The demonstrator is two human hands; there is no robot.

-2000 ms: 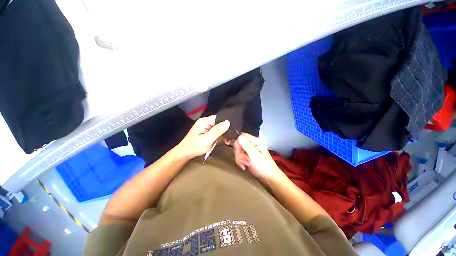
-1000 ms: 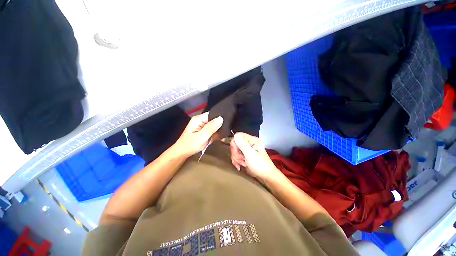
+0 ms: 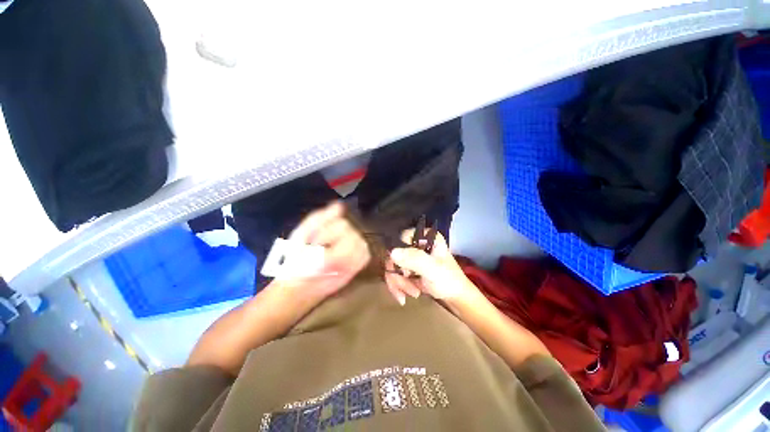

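Note:
My left hand [image 3: 333, 253] is over my lap, blurred, with its fingers curled. A white card or paper piece [image 3: 293, 258] sits at this hand, on its wrist side. My right hand [image 3: 422, 266] is just to the right, its fingers closed around small dark thread snips [image 3: 424, 240] whose tips point up. A small dark piece may lie between the hands, but blur hides it. Black cloth [image 3: 414, 187] hangs over my lap beyond the hands, below the table edge.
The white table [image 3: 355, 76] curves across the top, with black panels [image 3: 93, 118] at its left. A blue crate [image 3: 553, 202] at right holds dark and checked cloth [image 3: 658, 143]. Dark red cloth [image 3: 582, 321] lies below it. Another blue crate [image 3: 181, 274] and a red object [image 3: 40, 392] are at left.
My left hand has turned over and the white card now shows fully. The snips now show upright in my right hand. The whole view has shifted slightly.

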